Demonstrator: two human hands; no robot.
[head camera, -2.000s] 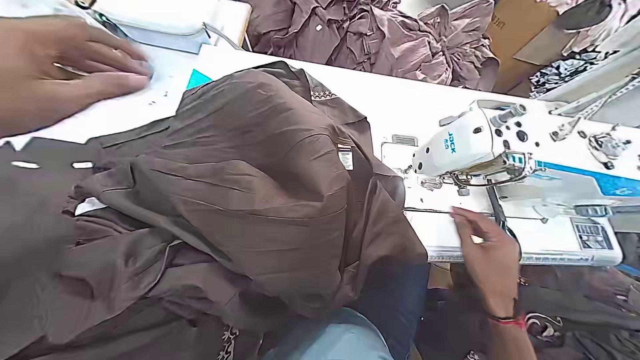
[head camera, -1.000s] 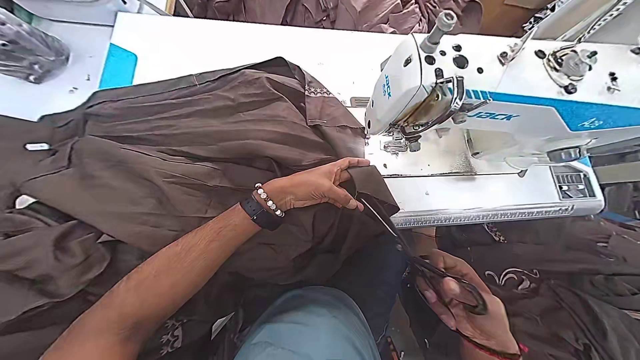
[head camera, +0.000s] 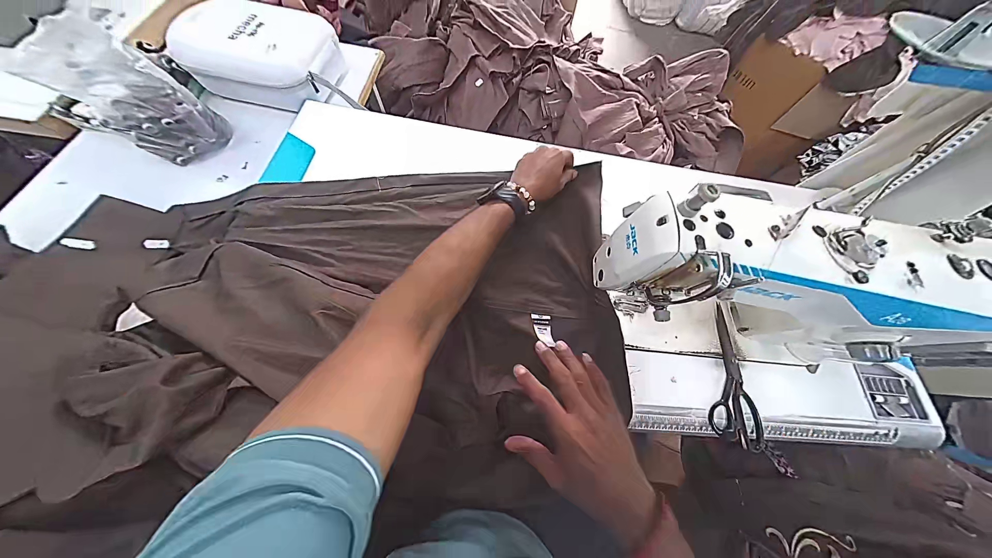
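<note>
A dark brown garment [head camera: 310,294] lies spread over the white sewing table and down toward my lap. My left hand [head camera: 545,172] grips its far edge close to the top right corner, fingers curled on the cloth. My right hand [head camera: 585,418] rests nearer to me with fingers spread, fingertips at a small white label [head camera: 542,329] sewn on the garment. Right of the cloth stands a white Jack sewing machine [head camera: 674,248]. Black-handled scissors [head camera: 732,387] lie on the machine bed, blades pointing away from me, handles at the near edge.
At the far left are a clear plastic bag [head camera: 147,101] with small items and a white machine cover [head camera: 256,50]. Brown garments [head camera: 558,85] are heaped beyond the table, beside a cardboard box [head camera: 775,93]. More dark embroidered cloth [head camera: 852,496] hangs at the lower right.
My right hand has let go of the scissors, which now lie on the machine bed. My left hand has moved from the near edge to the garment's far corner. The cloth is spread flatter.
</note>
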